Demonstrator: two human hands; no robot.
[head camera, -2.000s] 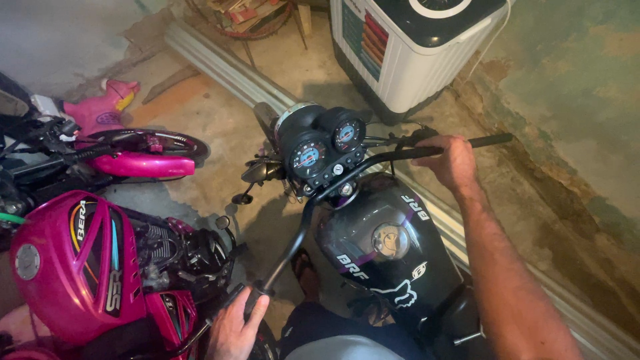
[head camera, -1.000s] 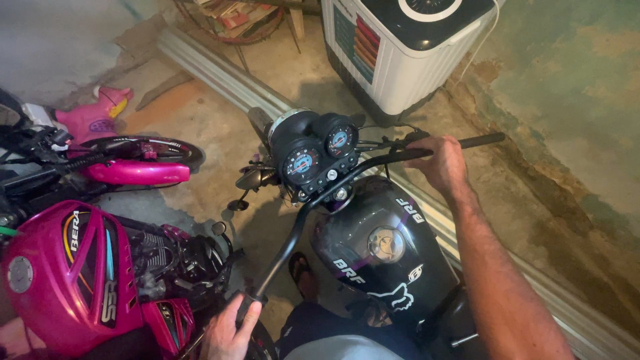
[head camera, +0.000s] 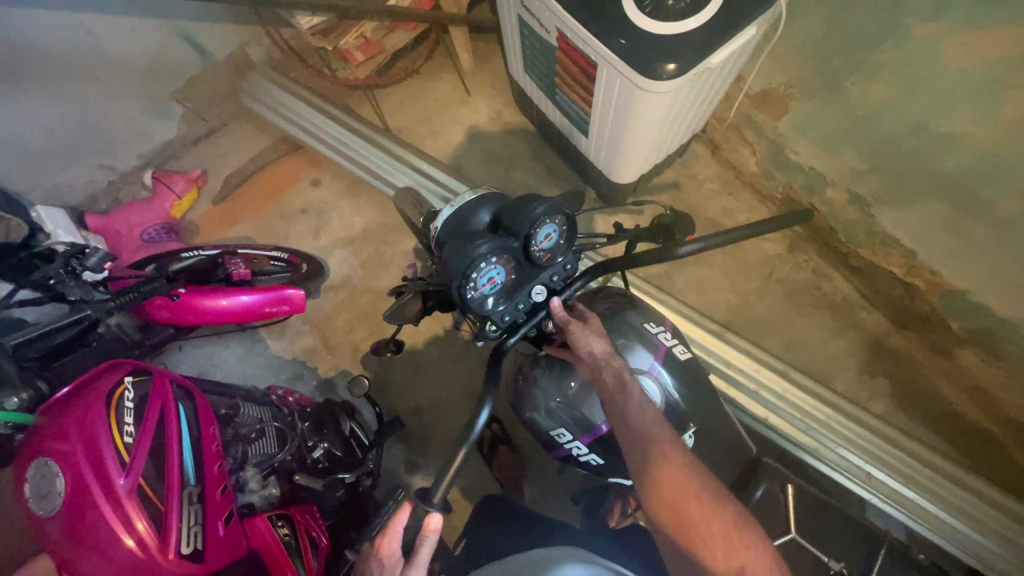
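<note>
A bare black motorcycle handlebar (head camera: 490, 384) slants across the dark motorcycle, just behind its twin gauges (head camera: 518, 260). My left hand (head camera: 404, 544) grips the rubber grip at the bar's lower-left end, partly cut off by the frame's bottom edge. My right hand (head camera: 582, 336) is at the bar's middle, thumb and fingers closed around it beside the ignition switch (head camera: 539, 294); some of its fingers are hidden under the bar. The bar's right end has no grip on it. Below my right forearm lies the dark fuel tank (head camera: 552, 392).
A pink motorcycle (head camera: 96, 480) stands close on the left, a pink toy animal (head camera: 144, 216) beyond its wheel. A white and black washing machine (head camera: 632, 96) stands ahead. Long metal profiles (head camera: 768, 376) run along the floor beside the wall. A Y-shaped wrench (head camera: 792, 528) rests on the seat.
My right hand has left the right part of the handlebar and moved left to its middle, near the gauges. My left hand stays at the lower-left end.
</note>
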